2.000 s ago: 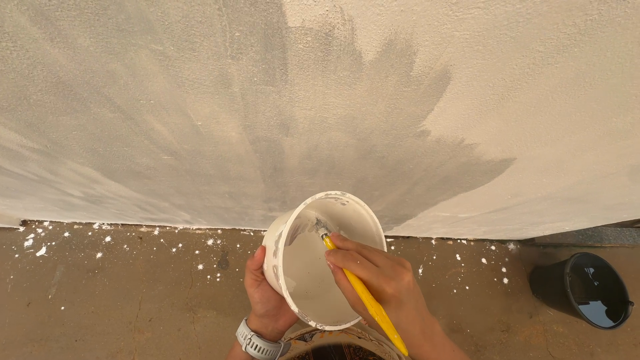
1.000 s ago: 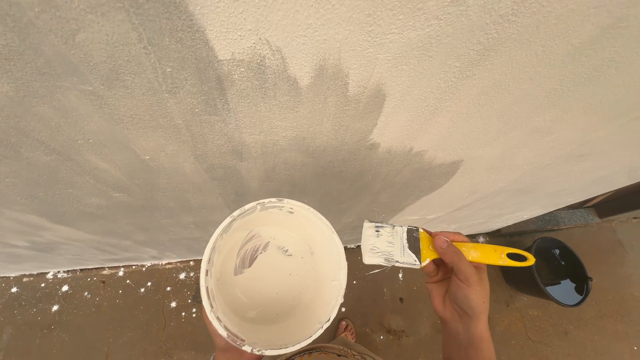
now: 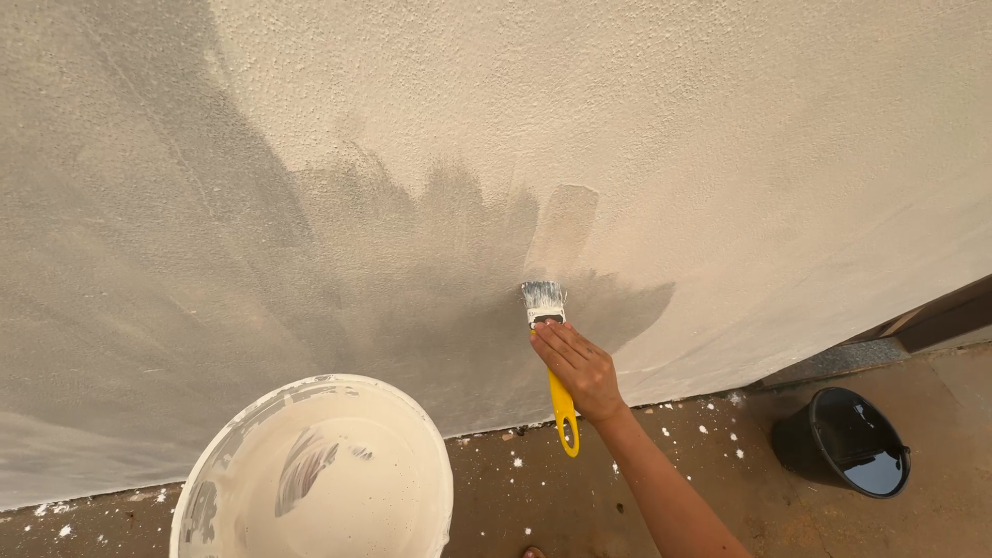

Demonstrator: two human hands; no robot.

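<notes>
My right hand (image 3: 581, 368) is closed around a flat paintbrush (image 3: 544, 302) with a yellow plastic handle. Its paint-coated bristles touch the textured wall (image 3: 697, 178), just below a fresh, wet-looking stroke. Darker grey patches spread over the wall to the left of the brush and around it. At the lower left, a white plastic bucket (image 3: 364, 496) of pale paint is held up in front of the wall, with streaks of paint on its inner side. My left hand does not show in this view.
A black bucket (image 3: 806, 442) holding dark, reflecting liquid stands on the brown floor (image 3: 682, 480) at the right. White paint splatters dot the floor along the wall's foot. A grey stone ledge (image 3: 837, 360) lies by a dark opening at the far right.
The brush has left the paint bucket and now rests on the wall, where a fresh stroke has appeared. My left hand, seen on the bucket two seconds ago, is out of sight.
</notes>
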